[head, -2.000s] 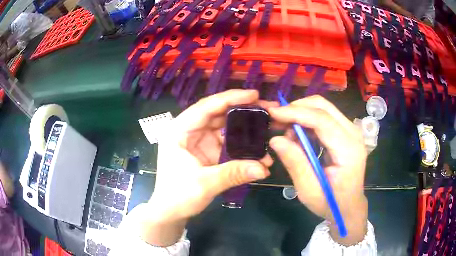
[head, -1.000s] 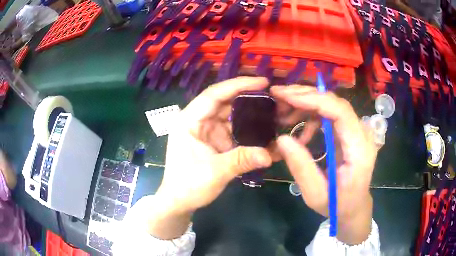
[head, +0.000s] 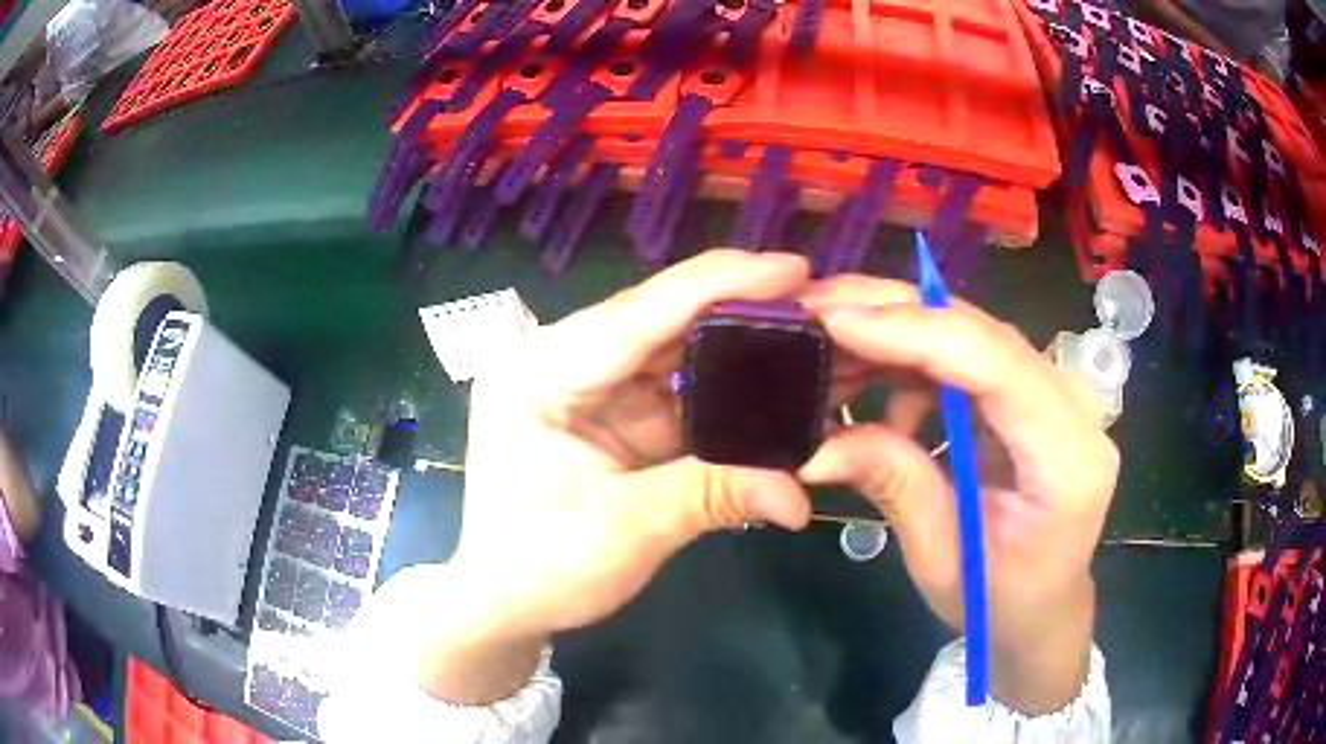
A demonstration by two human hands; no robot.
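Observation:
A smartwatch [head: 755, 390] with a black rounded-square face is held face up in front of me. My left hand [head: 618, 422] grips it from the left, fingers at its top and thumb below its lower edge. My right hand [head: 989, 451] touches its right side with fingertips and thumb. A blue stick tool [head: 963, 494] lies across my right hand, held between the fingers, its thin tip pointing up, away from the watch. A bit of purple strap shows above the case; the rest of the strap is hidden.
Stacked red trays [head: 902, 87] with watches and purple straps lie ahead. A white tape dispenser [head: 189, 465] and a sheet of dark squares [head: 323, 560] are at left. A white card [head: 477, 332] lies ahead-left. A clear lidded pot [head: 1094, 361] and a round roll [head: 1262, 422] are at right.
The blue stick has swung from slanted to nearly upright and moved right. The watch has moved right, and the strap end below it no longer shows.

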